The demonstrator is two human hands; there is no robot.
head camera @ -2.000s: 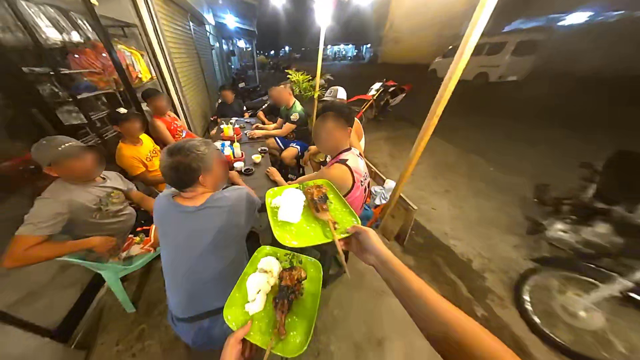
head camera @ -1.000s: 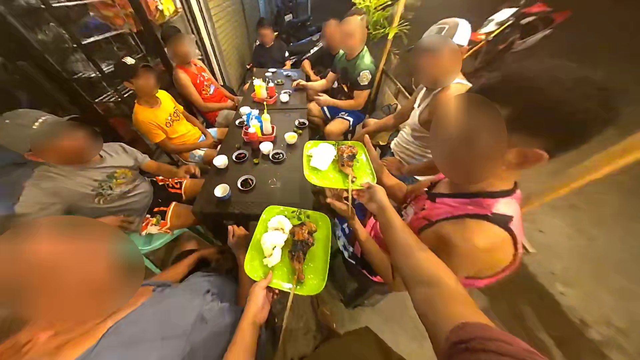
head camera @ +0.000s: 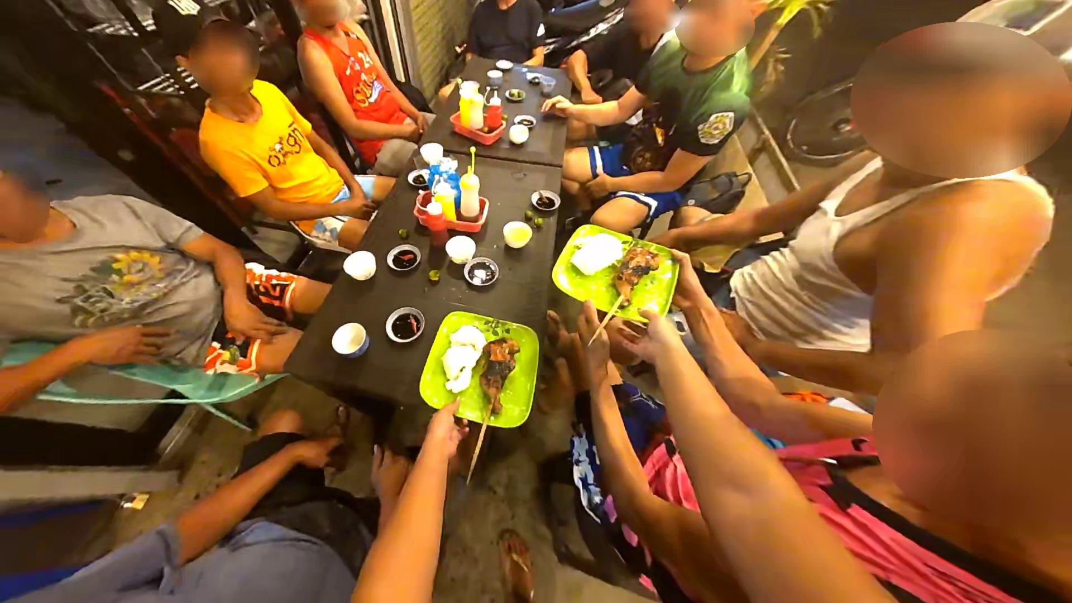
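Observation:
My left hand [head camera: 445, 429] grips the lower rim of a square green plate [head camera: 431, 387] at the near end of the dark table. The plate bears white rice [head camera: 462, 358] and grilled meat [head camera: 500, 365] on a wooden skewer. Beside the lower rim of a second green plate [head camera: 573, 283] is my right hand [head camera: 651, 337]; whether it still grips the rim I cannot tell. This plate also carries rice [head camera: 596, 253] and skewered grilled meat [head camera: 636, 270]. A seated person in pink has one hand at its right edge and the other at its lower edge.
On the dark table [head camera: 368, 314] stand sauce bowls [head camera: 405, 325], white cups [head camera: 350, 339] and red baskets [head camera: 462, 224] with condiment bottles. Several people sit along both sides. Another seated person in a blue-gray shirt [head camera: 243, 553] is close at the lower left.
The view has moved in over the table. Both plates have come to its near end, and the person in pink has brought both hands to the right plate.

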